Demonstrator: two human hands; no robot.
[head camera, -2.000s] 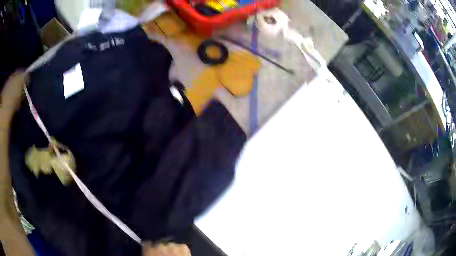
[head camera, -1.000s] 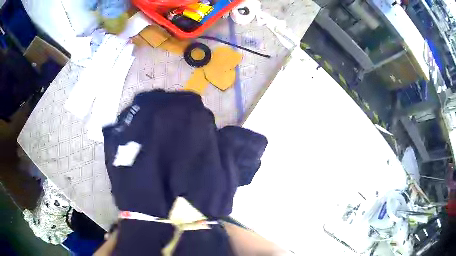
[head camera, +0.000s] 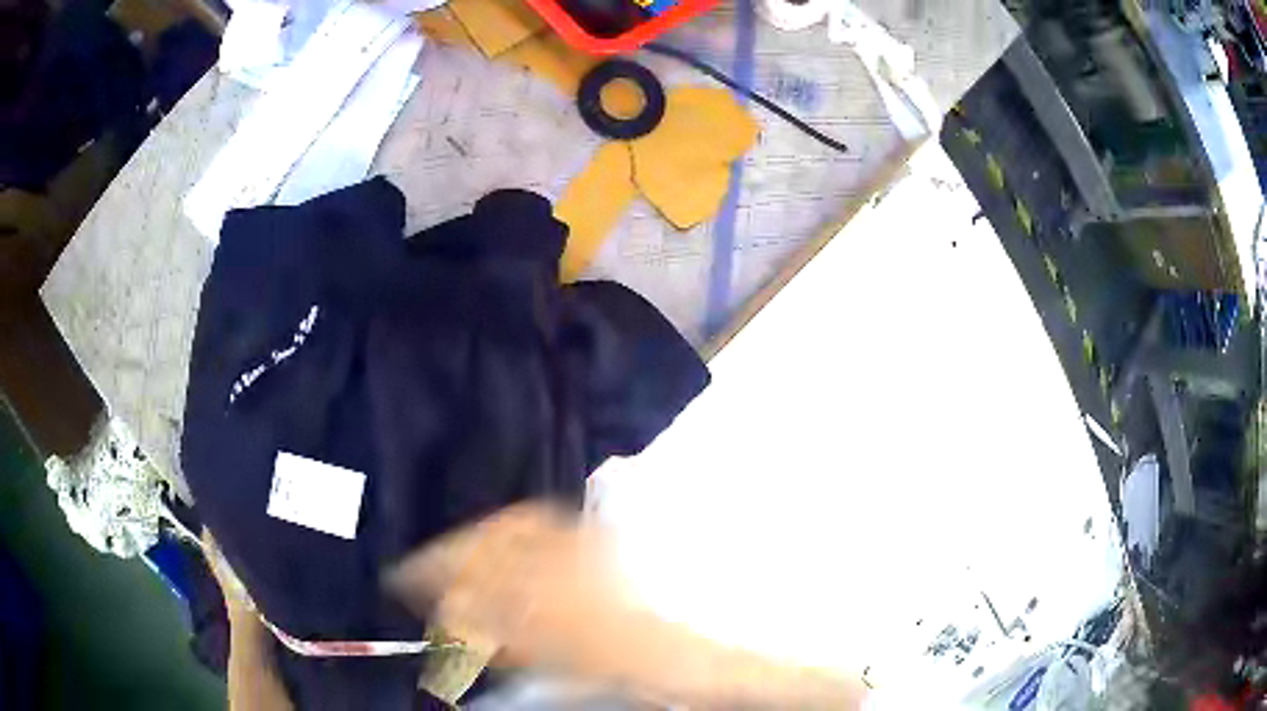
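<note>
A bundle of dark garments (head camera: 459, 375) lies in front of me across the side table and the white table's edge. It bears small white print and a white paper label (head camera: 317, 495). A whitish tie strip (head camera: 348, 647) runs round its near end, with a yellowish ticket (head camera: 456, 672) partly under my right hand. My right hand (head camera: 507, 576) is blurred over the bundle; its fingers cannot be made out. My left forearm (head camera: 247, 653) shows at the bundle's left side; the left hand itself is hidden by the cloth.
White strips (head camera: 313, 118) lie on the side table (head camera: 132, 229). Yellow-orange templates (head camera: 688, 160), a black ring (head camera: 621, 99), a thin dark rod (head camera: 757, 95) and a red tray (head camera: 611, 39) lie farther back. The white table (head camera: 862, 417) is at right. Spotted fabric (head camera: 104, 489) hangs low left.
The bundle has turned and moved left, with its far end spread wider. My right hand has come over its near end. The ticket sits lower and is partly covered.
</note>
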